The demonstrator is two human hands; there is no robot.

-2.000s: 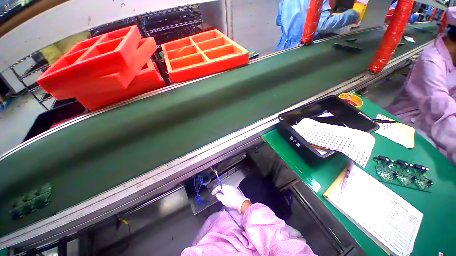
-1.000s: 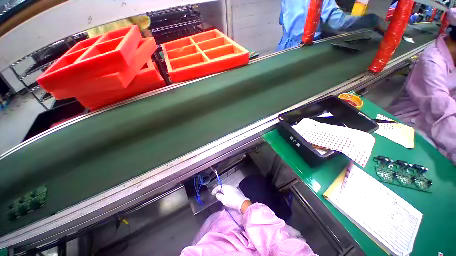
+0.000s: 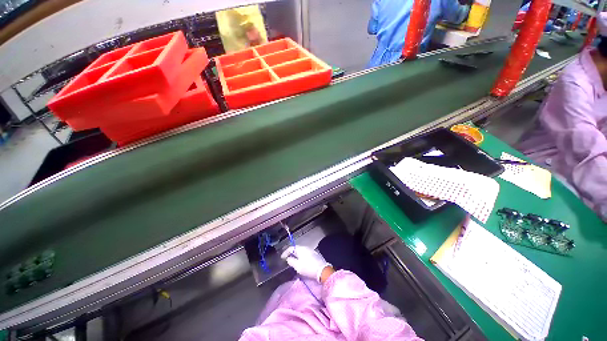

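My right hand (image 3: 305, 262), in a white glove, is below the conveyor's near edge with its fingers closed on a thin blue cord (image 3: 291, 237). The cord runs up toward the rail and down past the pink sleeve. More blue cord (image 3: 265, 252) hangs tangled over a pale metallic plate (image 3: 255, 266) to the left. My left hand is not visible. A green circuit board (image 3: 30, 272) lies on the green conveyor belt (image 3: 200, 180) at the far left.
The green side table (image 3: 379, 200) holds a black tray (image 3: 412, 200) with a red-dotted sheet, a record sheet (image 3: 502, 280) and another board (image 3: 536, 231). Red divided bins (image 3: 273, 70) stand beyond the belt. People in blue (image 3: 393, 30) and pink (image 3: 576, 113) are at the line.
The board on the belt has moved left. The person in blue has shifted their arms, and a yellow item has come up behind the red bins. My right hand has hardly moved.
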